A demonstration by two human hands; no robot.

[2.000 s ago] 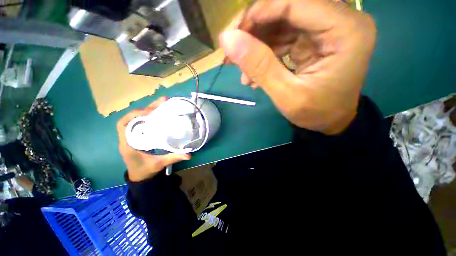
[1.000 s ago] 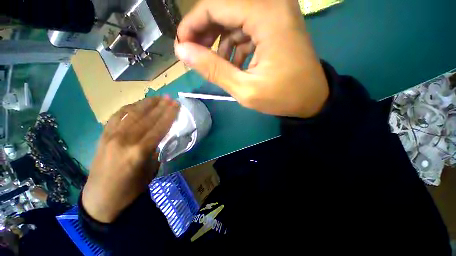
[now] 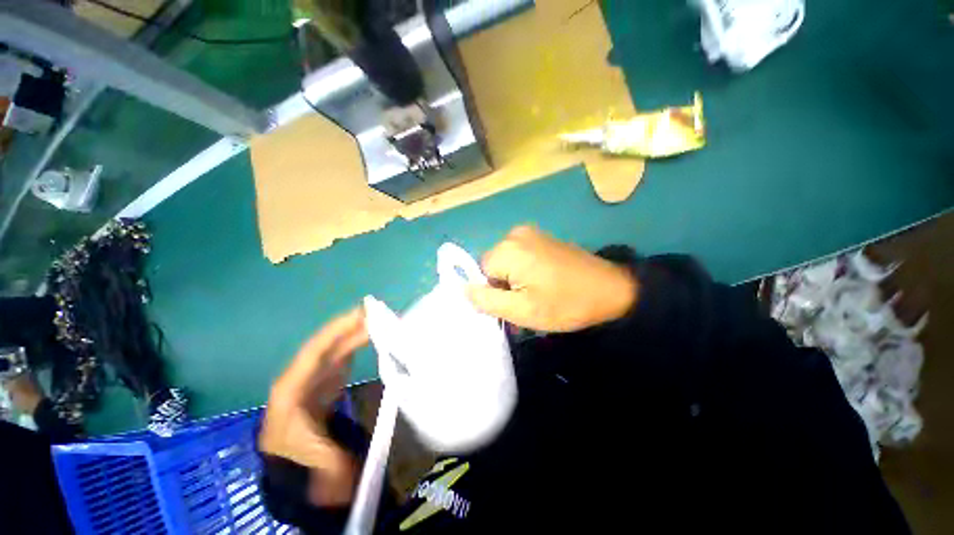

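A white round housing [image 3: 455, 366] is held near my chest at the bench's front edge, its smooth rounded side towards the camera. A thin flat white stick points down from its left side, and rounded white parts project at its top. My right hand [image 3: 554, 284] grips the housing's top right part with thumb and fingers. My left hand [image 3: 314, 402] is at the housing's left side, blurred, fingers pointing up; whether it bears on the housing is unclear.
The screw feeder [image 3: 418, 131] stands on a cardboard mat [image 3: 303, 204] with the dark screwdriver above it. A yellow glue tube [image 3: 654, 134] and a white part [image 3: 748, 26] lie right. Black wire bundle [image 3: 110, 313] and blue crate [image 3: 209, 475] are left; white shells [image 3: 853, 345] are at right.
The housing has come off the bench towards my chest and turned over. My right hand has come down from beside the feeder onto it. The view has shifted, showing the whole glue tube.
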